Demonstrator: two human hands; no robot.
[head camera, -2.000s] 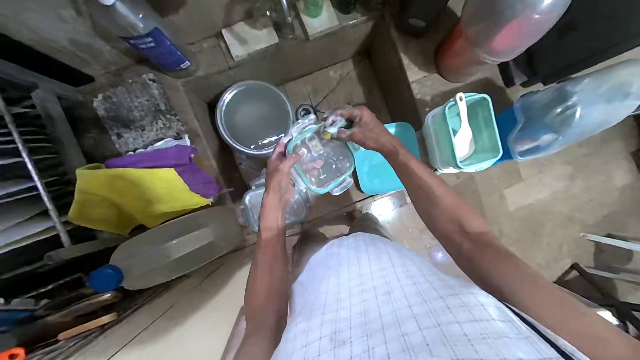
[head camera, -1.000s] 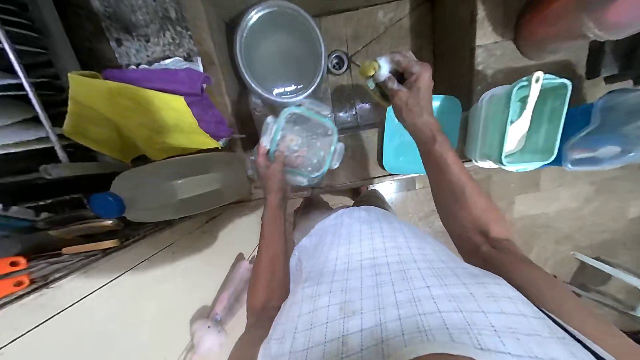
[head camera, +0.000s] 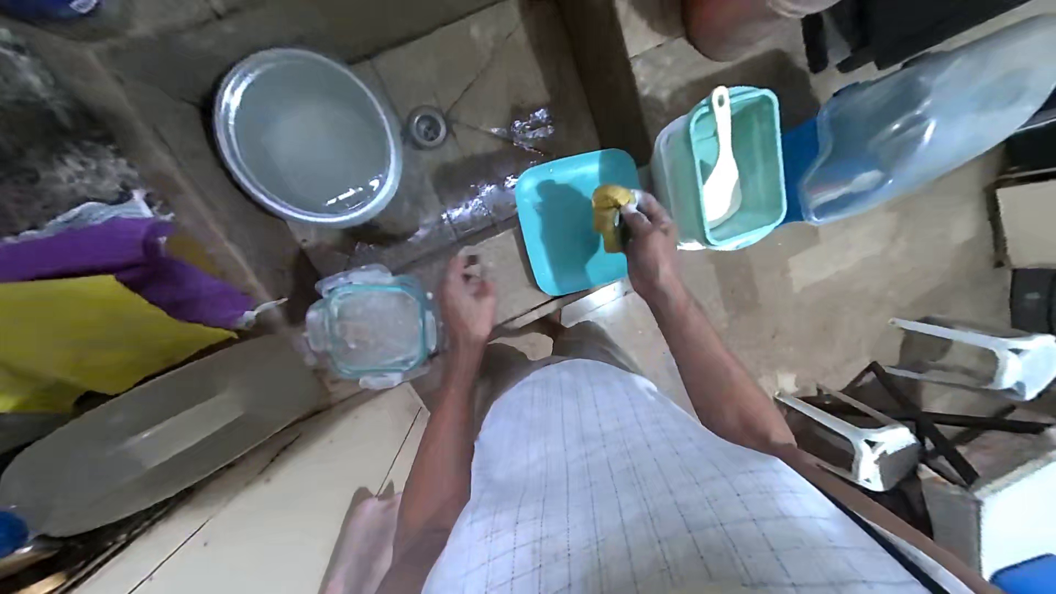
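My right hand pinches a yellow sponge above a shallow turquoise tray or lid. Between that tray and a clear lid with a turquoise seal and side clips is my left hand, its fingers partly curled, with nothing seen in them. The clear lid lies at the sink's near left edge, beside my left hand. A round metal basin of cloudy water stands in the sink, left of the drain.
Right of the sink stand nested plastic containers holding a white rice spoon. Beyond lies a large clear bottle. Yellow and purple cloths and another large bottle lie left. White stool legs stick out low right.
My left hand has let go of the clear lid, which now lies at the left. My right hand, with the sponge, has moved over the turquoise tray.
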